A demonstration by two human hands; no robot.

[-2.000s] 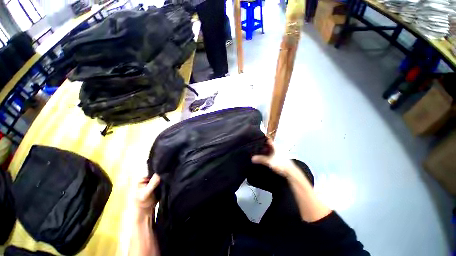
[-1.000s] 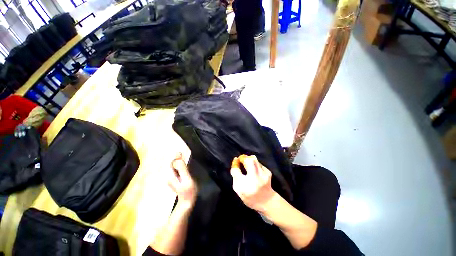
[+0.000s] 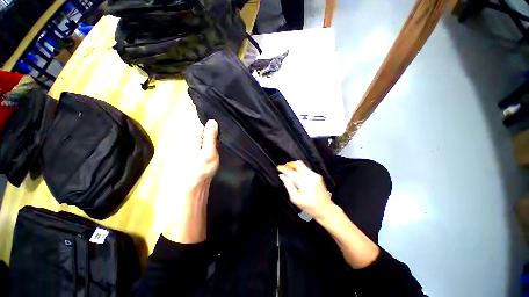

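A black backpack (image 3: 255,127) lies slanted across my lap, its top end over the edge between the yellow table and the white board. A long seam or zip line runs along its side. My right hand (image 3: 303,184) pinches the bag's edge near its middle, thumb and fingers together. My left hand (image 3: 207,152) is upright beside the bag's left side, fingers extended and holding nothing; whether it touches the fabric is unclear. The bag's lower end merges with my dark clothing.
Camouflage backpacks (image 3: 180,37) are stacked on the yellow table (image 3: 107,64). Black backpacks (image 3: 93,154) lie at left, one with a white label. Small tools lie on the white board (image 3: 319,75), beside a slanted wooden post (image 3: 394,66). A red sleeve (image 3: 8,87) shows at far left.
The backpack has turned from lying crosswise to a slant and now looks narrower. My left hand has let go of its side. My right hand has moved from its far end to its middle edge.
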